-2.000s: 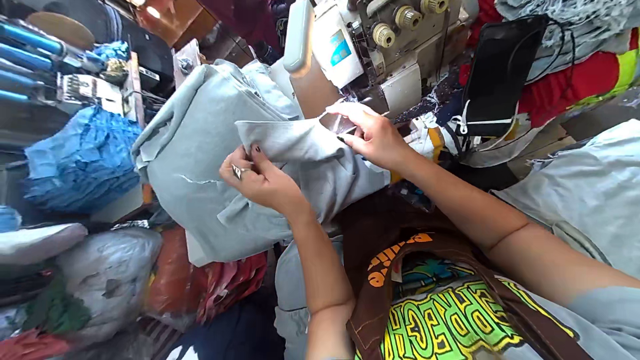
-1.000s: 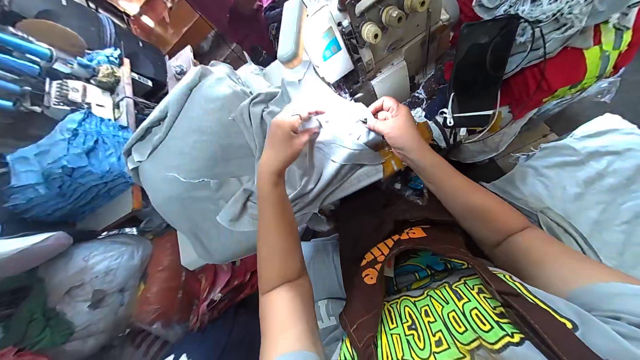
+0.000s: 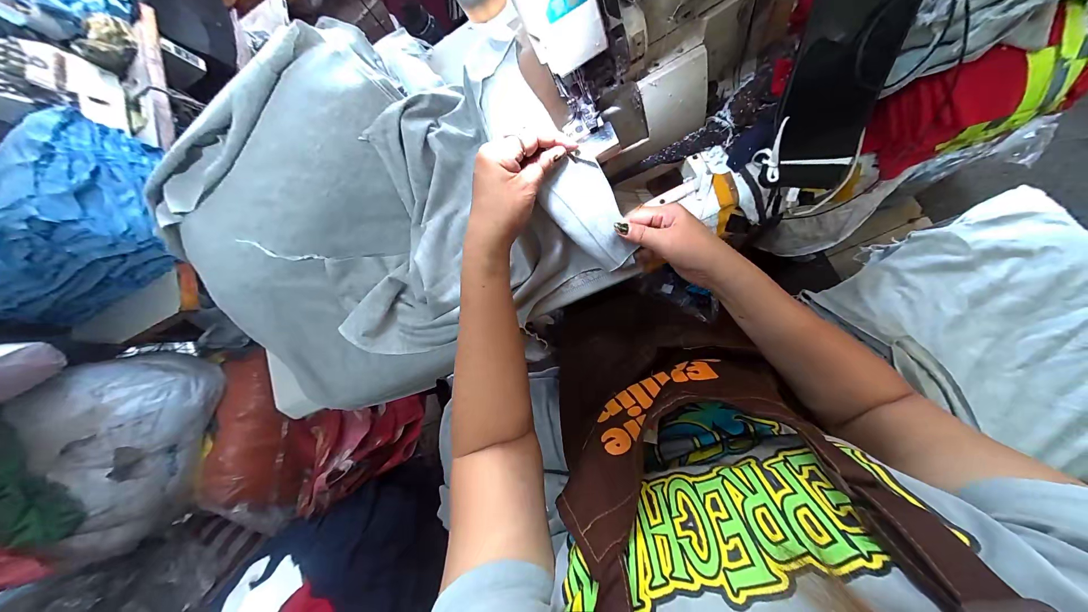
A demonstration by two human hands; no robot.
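A piece of light grey knit fabric (image 3: 586, 212) is stretched between my hands, just below the needle area of an industrial sewing machine (image 3: 586, 119). My left hand (image 3: 514, 183) pinches its upper edge between thumb and fingers, close to the presser foot. The lower right corner of the same edge is pinched by my right hand (image 3: 667, 238), lower and further right. More grey fabric (image 3: 314, 195) lies heaped and creased over the table on the left, with a loose pale thread on it.
Bundled blue fabric (image 3: 76, 212) lies at the far left, above plastic bags of cloth (image 3: 119, 450). Right of the machine are a black panel (image 3: 837, 93) with a white cord and red cloth with a yellow stripe (image 3: 952, 110). Pale grey fabric (image 3: 994, 314) lies at the right.
The fabric edge, held up in front of me two seconds ago, is now stretched beside the machine's needle area. My left hand has moved right; my right hand has moved lower along the cloth.
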